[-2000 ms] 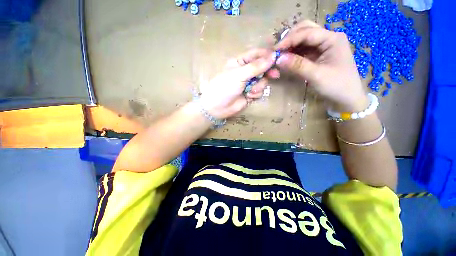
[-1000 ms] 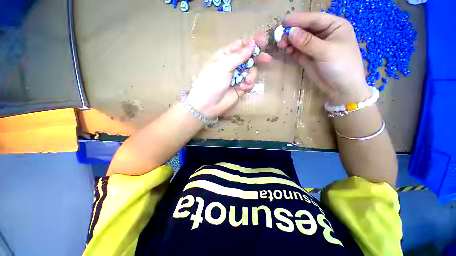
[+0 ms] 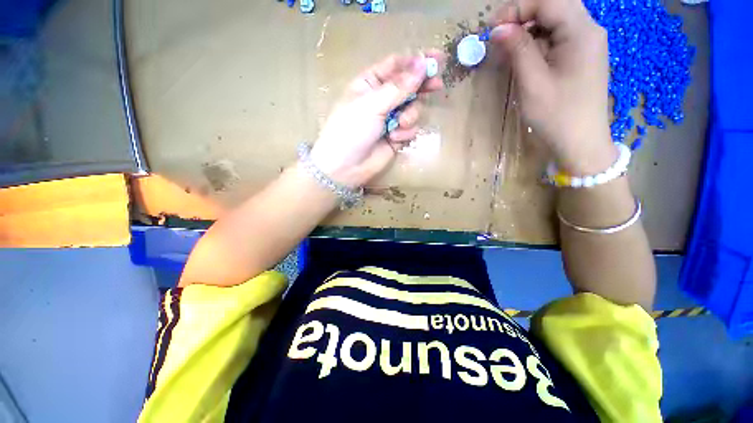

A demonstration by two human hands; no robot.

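Observation:
My left hand (image 3: 376, 116) holds several small pale round parts at the centre of the table. One pale round part (image 3: 430, 67) sits between its thumb and index fingertips, and others show under the curled fingers. My right hand (image 3: 545, 74) pinches a small blue plastic piece (image 3: 485, 35) beside the upper right rim of a small white round pot (image 3: 471, 51). The pot stands on the table with dark specks around it. The two hands are apart.
A pile of blue plastic pieces (image 3: 648, 70) lies at right, beside a large blue bin (image 3: 731, 182). A few blue and white assemblies (image 3: 374, 6) show at the top edge. An orange bin (image 3: 66, 211) is at left. Brown cardboard (image 3: 248, 107) covers the table.
The hands were together two seconds ago and then parted. My right hand has moved slightly up and right, uncovering the white pot. A pale part now shows at my left fingertips.

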